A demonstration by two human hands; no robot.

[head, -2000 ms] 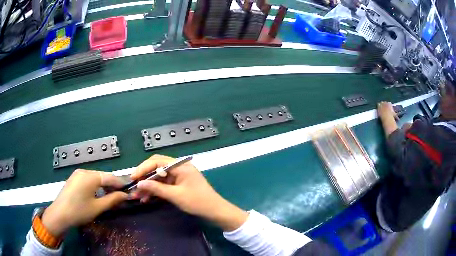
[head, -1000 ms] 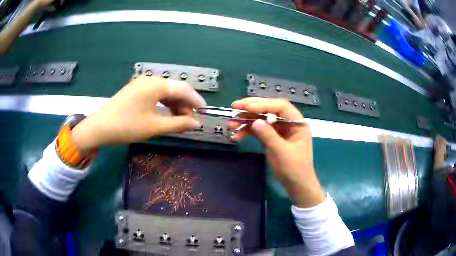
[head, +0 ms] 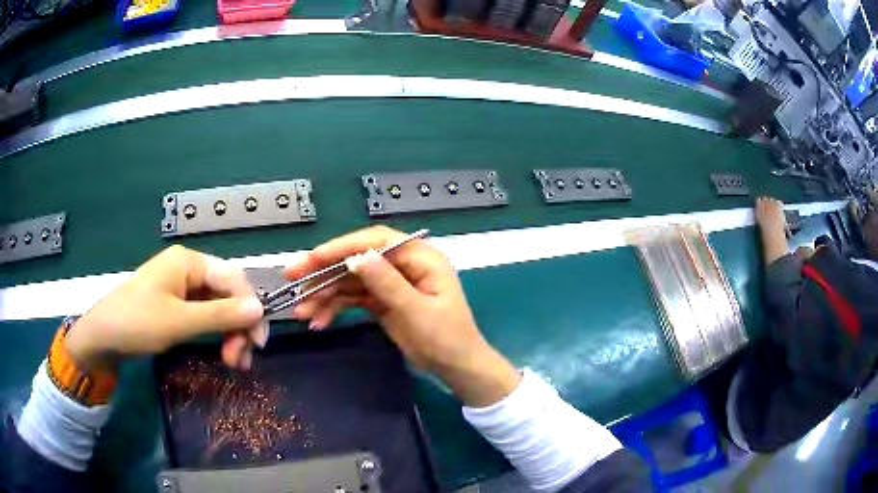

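Note:
My right hand (head: pixel 400 298) holds slim silver tweezers (head: pixel 327 276), which slant down to the left. Their tips are at the fingertips of my left hand (head: pixel 168 308). My left thumb and fingers are pinched at the tips; whether a small part is between them is too small to tell. A grey metal housing (head: pixel 279 285) lies behind the tweezers, partly hidden by both hands. Below the hands is a black tray (head: pixel 371 395) with a loose pile of copper coils (head: pixel 245 416). Another housing (head: pixel 274 479) rests on the tray's near edge, cut off by the picture's bottom.
Several housings (head: pixel 433 192) lie in a row on the green surface beyond the white strip. A clear strip pack (head: pixel 691 298) lies at right, near a seated person (head: pixel 809 327) and a blue stool (head: pixel 679 448). A reddish-brown rack (head: pixel 501 37) and blue bin (head: pixel 659 40) stand across the line.
The view has swung back up, showing the rack and bins again. The tweezers, roughly level a second ago, now slant down to my left fingertips. The hands uncover less of the tray's near housing.

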